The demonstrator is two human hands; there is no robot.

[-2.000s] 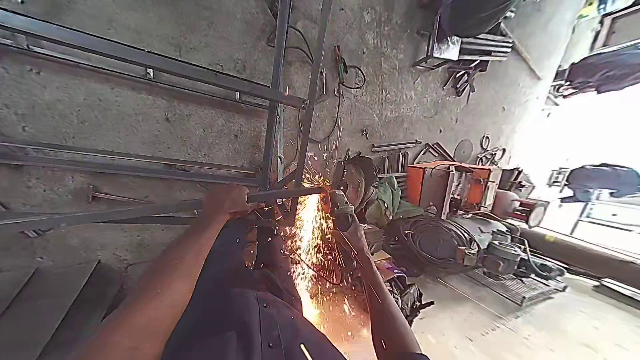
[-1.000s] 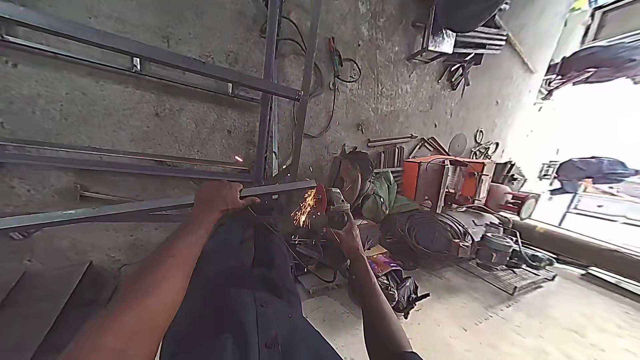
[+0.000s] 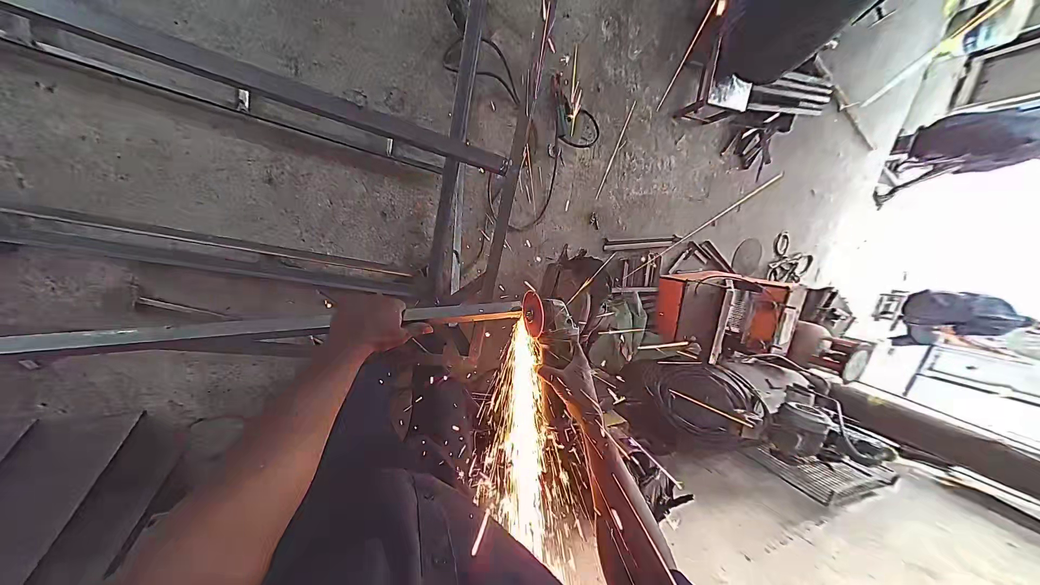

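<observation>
My left hand (image 3: 370, 321) is closed around a long square metal tube (image 3: 195, 331) that runs in from the left edge. My right hand (image 3: 569, 378) grips an angle grinder (image 3: 559, 321), whose body is partly hidden by sparks and fingers. The grinder's red disc (image 3: 532, 314) touches the tube's right end, a short way from my left hand. A bright stream of sparks (image 3: 524, 439) pours from the contact down past my right forearm.
A welded metal frame (image 3: 309, 110) stands at the upper left. An orange machine (image 3: 678, 307), a coiled black hose (image 3: 699, 402) and a compressor-like motor (image 3: 800, 431) lie at right. A cable with a clamp (image 3: 562, 110) rests on the concrete floor.
The sparks dwindled to a small orange spray one second ago and are now a long bright stream again. Both hands keep their hold on the tube and the grinder.
</observation>
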